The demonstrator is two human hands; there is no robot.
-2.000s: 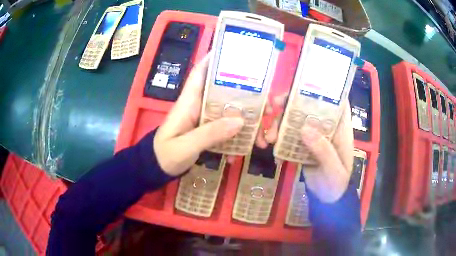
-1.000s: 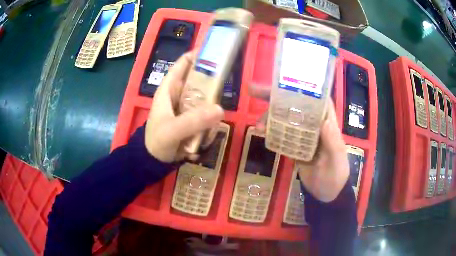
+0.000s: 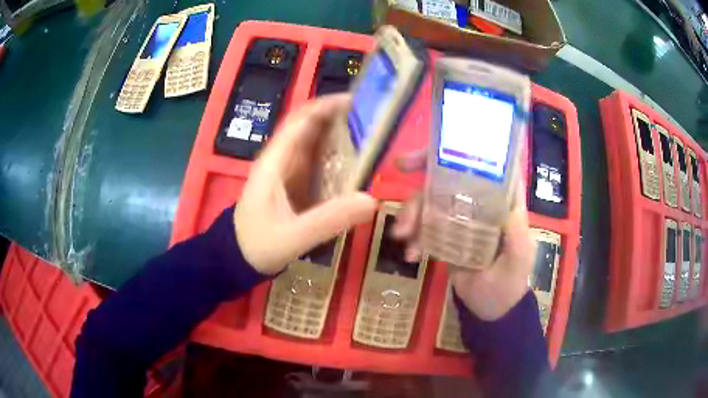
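Observation:
My left hand (image 3: pixel 291 190) holds a gold keypad phone (image 3: pixel 373 105) by its lower part, turned partly on its side, with a blue screen and its dark back edge showing. My right hand (image 3: pixel 489 264) holds a second gold keypad phone (image 3: pixel 466 167) from behind, face up, its screen lit white and slightly blurred. Both are held above the red phone tray (image 3: pixel 203 194). In the tray's back row, black phone backs (image 3: pixel 252 101) show, one partly behind the left phone. In the front row, several gold phones (image 3: pixel 388 299) lie face up with dark screens.
Two set-aside gold phones (image 3: pixel 189 70) with lit screens lie upper left. A brown cardboard box (image 3: pixel 543 48) with small packets is beyond the tray. Another red tray (image 3: pixel 621 233) with gold phones stands right. A red grid tray (image 3: pixel 43 311) sits low left.
The left phone has moved from upright and face-on beside the right phone to turned sideways and closer to it. The right phone has moved slightly left and lower.

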